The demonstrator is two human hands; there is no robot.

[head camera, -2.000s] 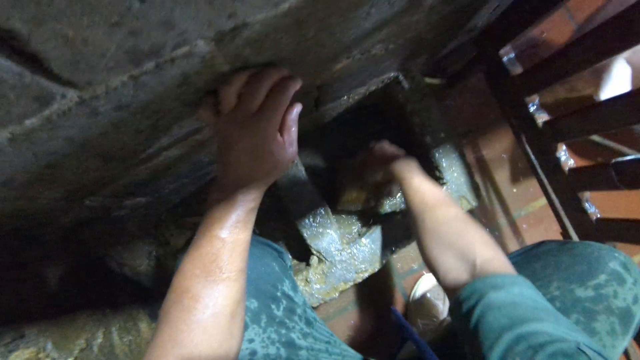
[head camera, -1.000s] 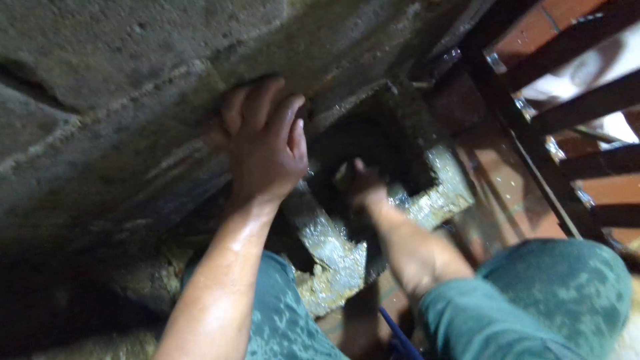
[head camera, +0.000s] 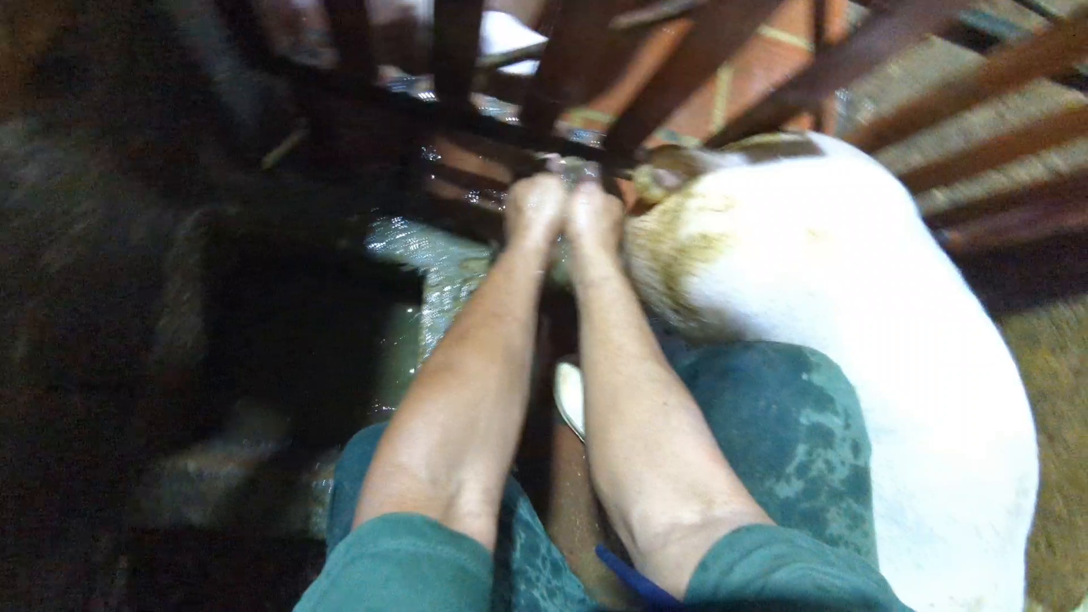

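Side by side, my left hand (head camera: 535,204) and my right hand (head camera: 593,208) reach forward to the foot of a dark slatted barrier (head camera: 476,127). Something small, wet and shiny (head camera: 578,170) shows at their fingertips; blur hides what it is and whether either hand grips it. Close to the right of my right hand is a white animal (head camera: 850,280) with brown-stained fur at its near end. A wet pale ledge (head camera: 442,280) lies to the left of my left forearm.
Beyond the ledge is a dark square pit (head camera: 314,340). Orange floor tiles (head camera: 688,85) show through the slats. A white rounded object (head camera: 571,395), partly hidden, lies between my forearms. A blue strip (head camera: 629,578) is below it.
My left hand has left the stone wall and my right hand has come out of the dark pit; both are now together by the barrier. The view has swung right, showing the white animal.
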